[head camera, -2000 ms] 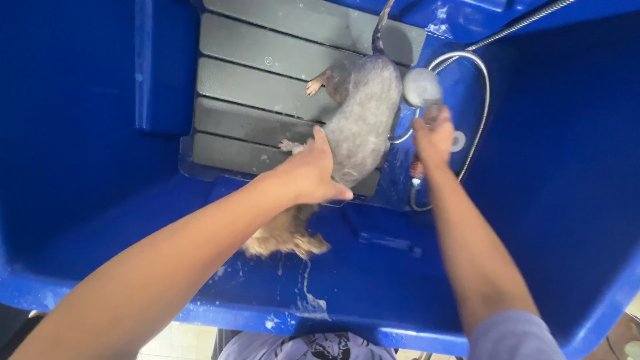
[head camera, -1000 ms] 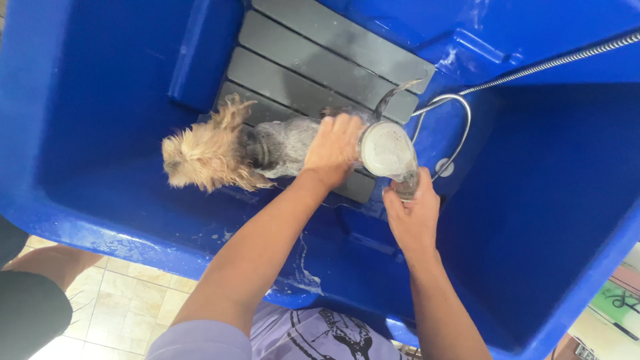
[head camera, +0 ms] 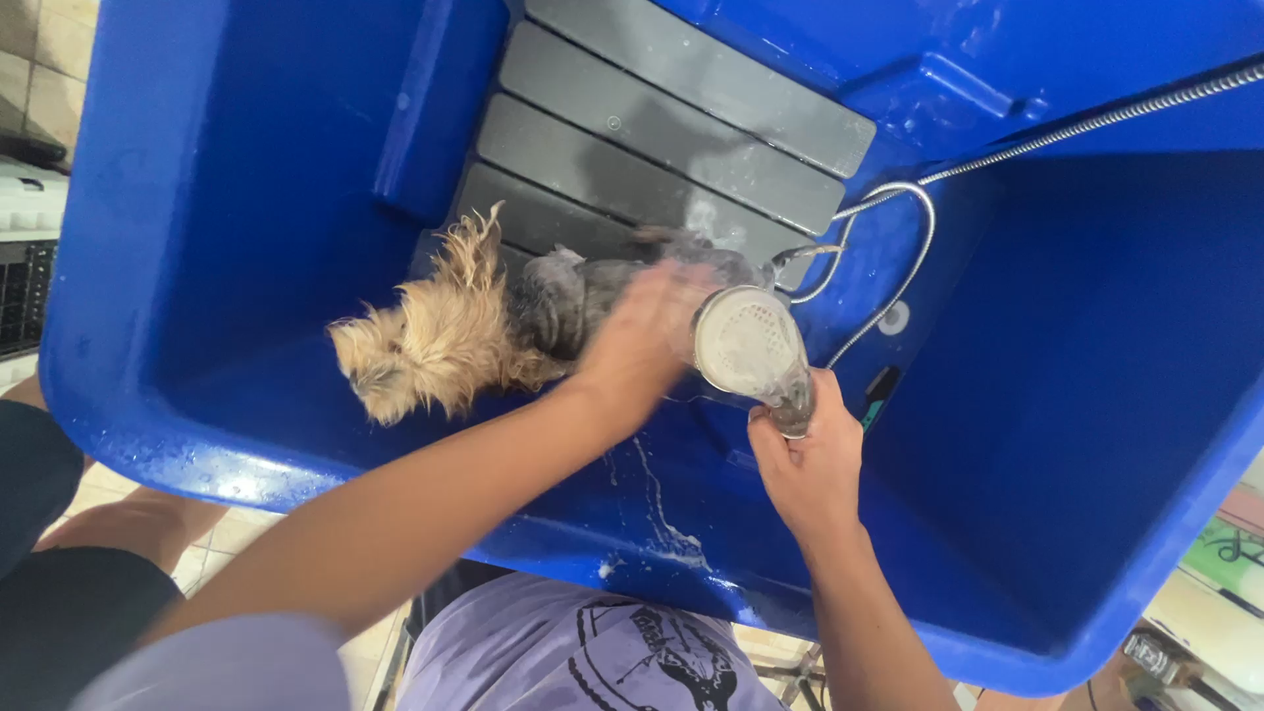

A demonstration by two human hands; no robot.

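Observation:
A wet, long-haired dog with tan fur on its head and a grey, close-clipped body stands in a blue plastic tub, its head toward the left. My left hand, blurred, lies on the dog's back near the rump with its fingers spread. In my right hand is the handle of a shower head, held just right of the left hand and over the dog's hindquarters. Parts of the dog's rump and its legs are hidden behind the hand and the shower head.
Grey slats form a platform under and behind the dog. A metal shower hose loops down at the right, near a round drain fitting and a dark and teal object. Another person's legs are outside the tub at the lower left.
The dog has turned from head-down toward me to head at the left. My left hand has moved from its front part to its back. The shower head remains in my right hand.

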